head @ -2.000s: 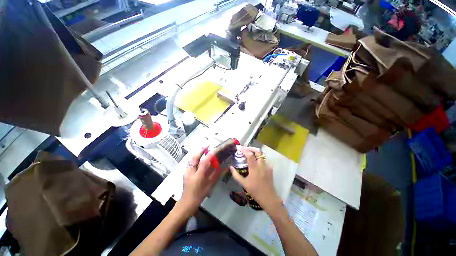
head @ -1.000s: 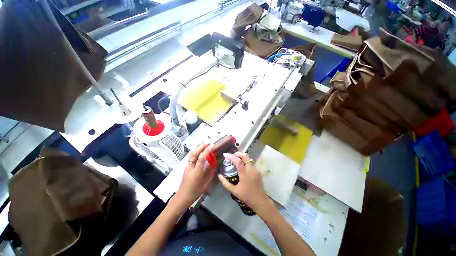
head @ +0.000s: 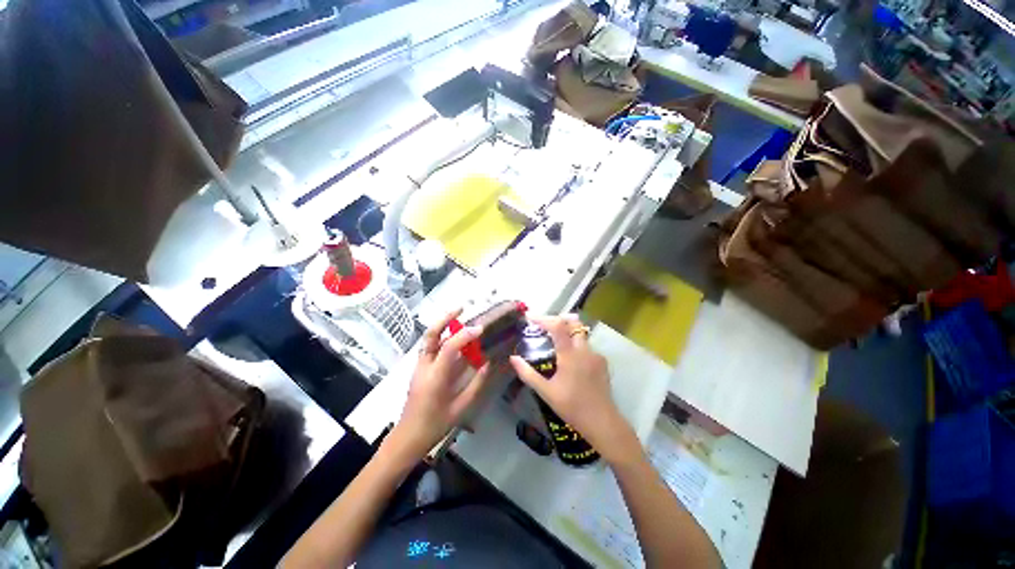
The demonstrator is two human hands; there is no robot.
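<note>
My left hand (head: 443, 383) holds a brown thread cone (head: 496, 330) by its red base, in front of my body over the white machine table. The cone lies on its side, its narrow end towards the right. My right hand (head: 573, 383) grips a black aerosol can (head: 571, 442) with yellow lettering near its silver top. The can is tilted, with its top close beside the thread cone. Whether spray comes out cannot be told. A second brown cone on a red base (head: 347, 276) stands on the thread stand at the left.
A brown pile (head: 139, 445) lies at lower left. Folded brown workpieces (head: 868, 233) are stacked at right. A small white fan (head: 390, 322) stands below the thread stand. A black-framed screen (head: 519, 102) and yellow sheets (head: 467, 220) are further back. Blue crates (head: 971, 445) are at far right.
The can has tilted and moved a little right with my right hand since one second ago. The cone stays in my left hand, turned slightly. The view has shifted a little.
</note>
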